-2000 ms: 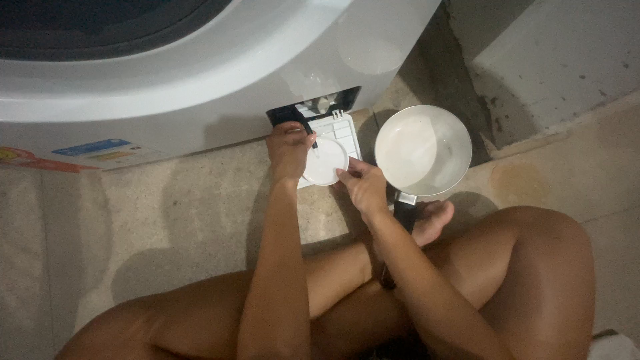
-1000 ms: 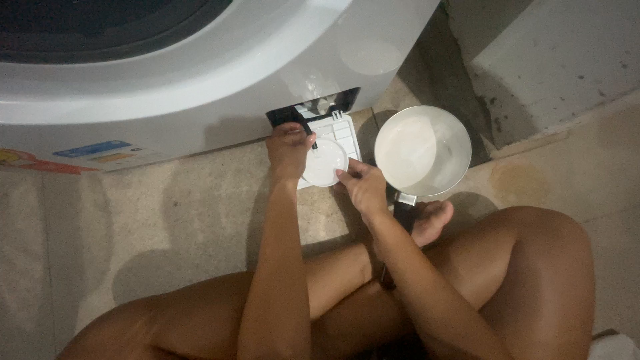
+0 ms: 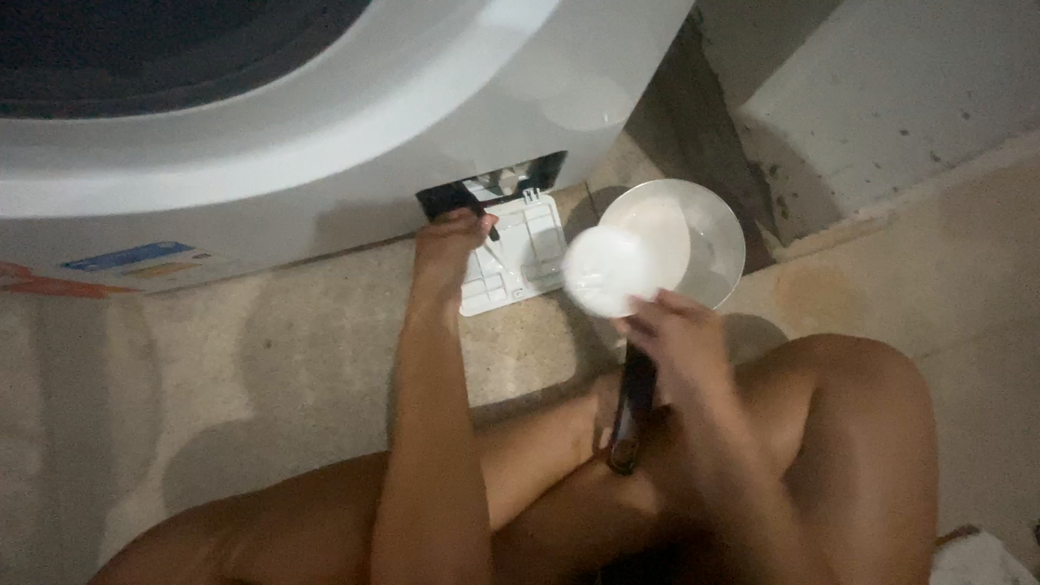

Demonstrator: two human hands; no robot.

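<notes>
My left hand (image 3: 452, 236) grips a thin black drain hose (image 3: 492, 231) at the open hatch (image 3: 496, 183) low on the washing machine's front; a thin stream of water seems to leave the hose end. Below the hatch hangs its white plastic flap (image 3: 520, 260), folded down to the floor. My right hand (image 3: 670, 329), blurred, holds a small round white dish (image 3: 608, 272) by its rim, over the left edge of a saucepan (image 3: 715, 244). The pan stands on the floor with whitish liquid in it, and its black handle (image 3: 634, 406) points toward my legs.
The white front-loading washing machine (image 3: 366, 154) fills the upper left. A pale wall or ledge (image 3: 886, 106) stands at the upper right, behind the pan. My crossed legs (image 3: 861, 414) are close below the pan. A white cloth-like thing (image 3: 979, 561) lies at the lower right corner.
My right hand has moved the dish right, from under the hose end and over the flap to the pan's left edge. My left hand has stayed at the hose.
</notes>
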